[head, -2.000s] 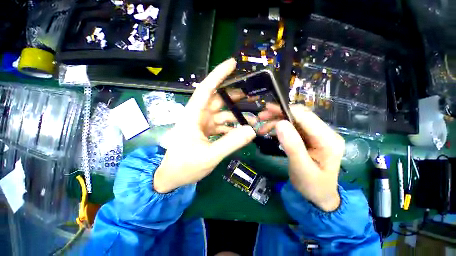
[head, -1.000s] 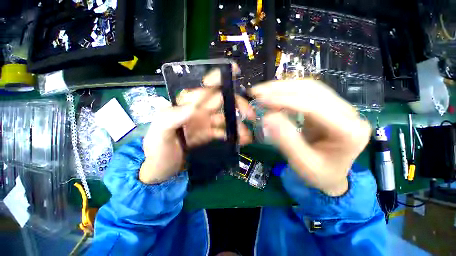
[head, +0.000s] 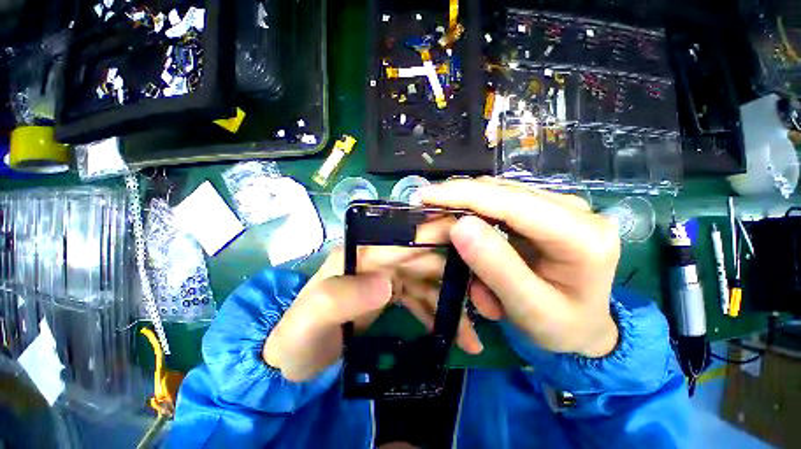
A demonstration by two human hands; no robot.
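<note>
A thin black rectangular mid-frame [head: 378, 359] with a large opening is held upright in the middle of the view, above the mat. My left hand [head: 321, 311] grips its left side, with the thumb over the edge and fingers showing through the opening. My right hand [head: 540, 263] holds its upper right side with thumb and fingers. The phone body with the battery is not visible.
Small clear cups [head: 354, 198] stand behind the frame. Black parts trays [head: 347, 131] and a clear compartment tray [head: 606, 131] lie at the back. An electric screwdriver [head: 688, 294] is at the right, yellow tape [head: 39, 149] at the left.
The frame has moved down and is turned, its large opening now facing me. My right hand has come in from beside it and now grips its upper right. The phone body on the mat has gone from view.
</note>
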